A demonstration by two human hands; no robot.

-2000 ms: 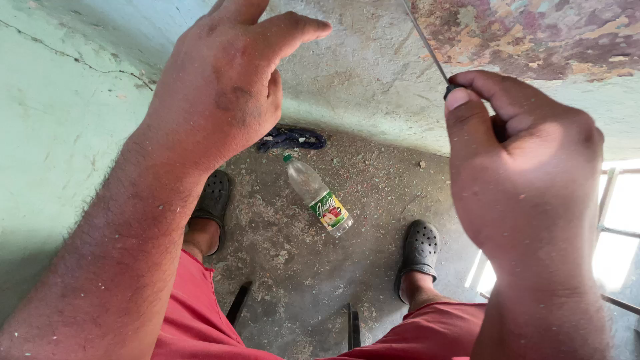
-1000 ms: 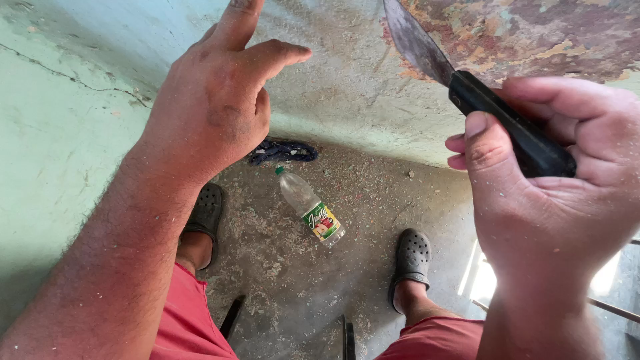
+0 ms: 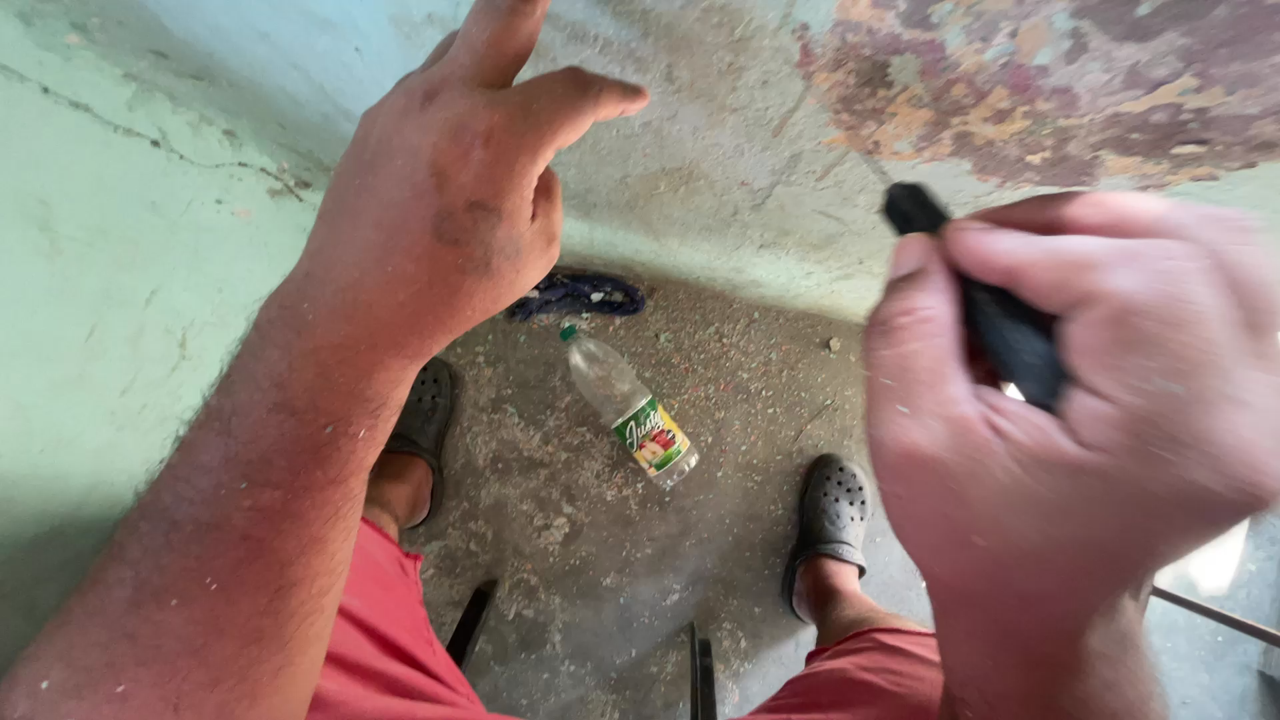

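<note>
My right hand (image 3: 1070, 350) grips the black handle (image 3: 1005, 330) of a knife at the right. The blade is hardly visible now, seen edge-on or blurred near the wall. Ahead of it the painted wall (image 3: 700, 130) has a patch of peeled maroon and orange paint (image 3: 1040, 90). At upper left, my left hand (image 3: 470, 170) holds nothing; its index finger and thumb are spread apart and its upper fingertips are cut off by the frame edge. Whether it touches the wall cannot be told. Small pale flakes dot both arms.
A clear plastic bottle (image 3: 610, 385) with a green cap lies on the concrete floor (image 3: 560, 560) between my feet, among scattered paint chips. Dark blue cloth (image 3: 590, 295) lies at the wall's foot. Grey clogs (image 3: 832, 510) are on my feet. Dark bars (image 3: 703, 670) stand out below.
The knife in my right hand has turned; its blade was seen broadside a second ago and edge-on before that. My left hand keeps much the same pose.
</note>
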